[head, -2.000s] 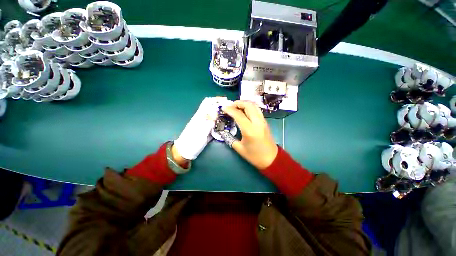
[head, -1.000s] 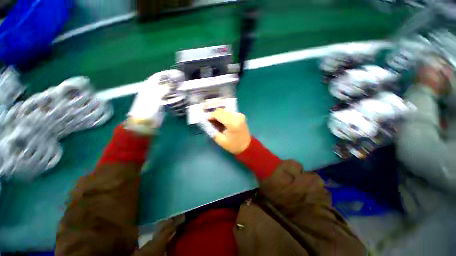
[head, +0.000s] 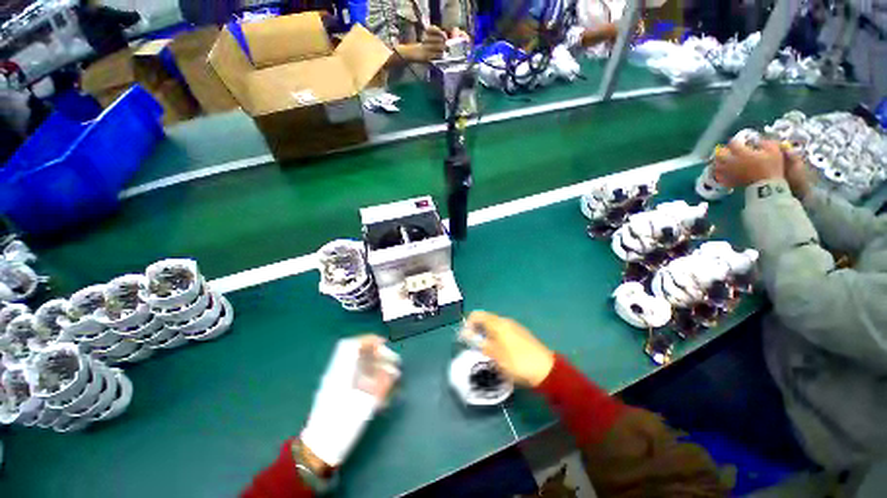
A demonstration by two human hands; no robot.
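A small round white housing piece [head: 481, 379] with a dark centre is on the green bench. My bare right hand [head: 514, 352] grips it at its upper edge, with a small pale part near the fingertips. My white-gloved left hand [head: 352, 394] is raised left of it, blurred, fingers bent; whether it holds anything cannot be told. The grey screw feeder [head: 413, 255] stands beyond my hands. A stack of white shells [head: 345, 275] with open tops touches its left side. The black electric screwdriver [head: 457, 185] hangs behind the feeder.
Rows of stacked white shells [head: 175, 282] stand at left. White subassemblies with dark parts [head: 691, 272] lie in rows at right, near another worker's hands [head: 759, 163]. A blue bin [head: 83, 160], an open cardboard box [head: 306, 97] and another person's hand stand beyond.
The view has lifted, showing the far belt and box. My left hand has left the shell stack and come nearer me. My right hand has moved from the feeder's front to the housing piece.
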